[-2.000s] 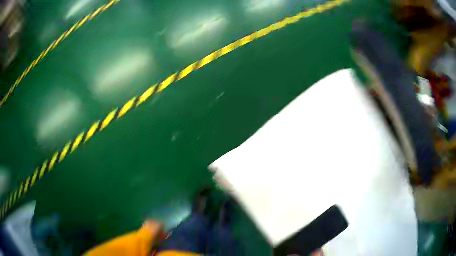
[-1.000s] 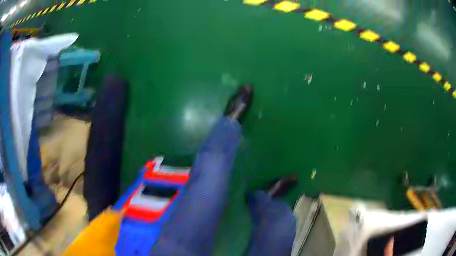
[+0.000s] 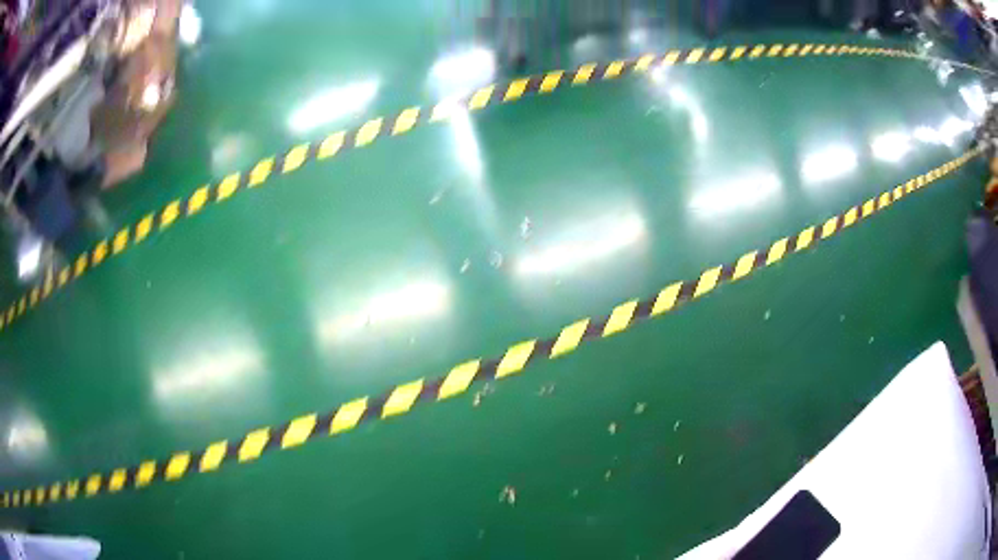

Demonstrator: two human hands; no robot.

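Observation:
A dark smartphone [image 3: 790, 531] shows at the bottom right, over the white cloth of the pressing table [image 3: 914, 438]. The bottom edge of the picture cuts off its lower part. Whether it lies on the cloth or is held above it, I cannot tell. Neither my left hand nor my right hand is in the picture.
Green floor [image 3: 613, 438] carries two curved yellow-and-black tape lines. A dark padded board [image 3: 984, 257] is cut off by the right edge. Brown sheets or cartons [image 3: 137, 109] stand blurred at the upper left. A white cloth edge [image 3: 55, 548] shows at the bottom left.
The view has swung from my legs and the blue and red stool to the taped aisle. The finger seen at the phone a second ago is out of view.

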